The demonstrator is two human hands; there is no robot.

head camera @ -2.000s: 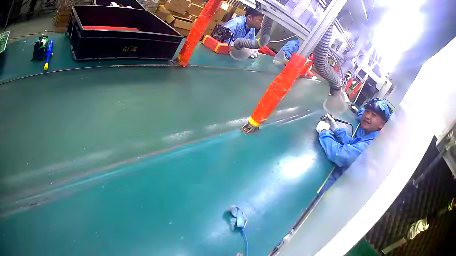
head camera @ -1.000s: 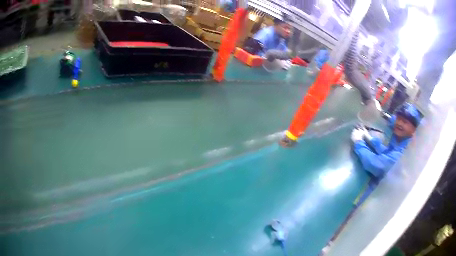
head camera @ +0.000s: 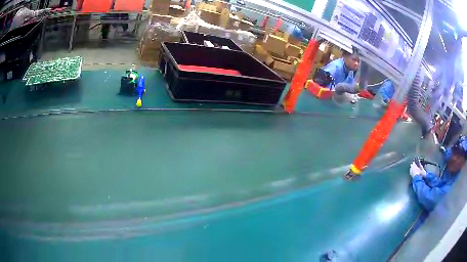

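Note:
Neither of my hands is in the picture. A wide teal bench surface lies nearest in front of me, with a darker green band across it. A small pale blue clip or connector lies at the bottom edge, cut off and blurred. A black tote with a red inside stands at the far side. A small blue tool or bottle with a yellow tip is beside a dark-green item. A green-white circuit board or stack lies further left.
Slanting orange-red wrapped posts stand on the surface. A person in blue works at the right, another person beyond. A grey ribbed hose hangs at the right. Brown cartons are piled behind.
The view has swung left, so the tote, posts and people sit further right. The circuit board has come fully into view. The pale blue clip has slid to the bottom edge.

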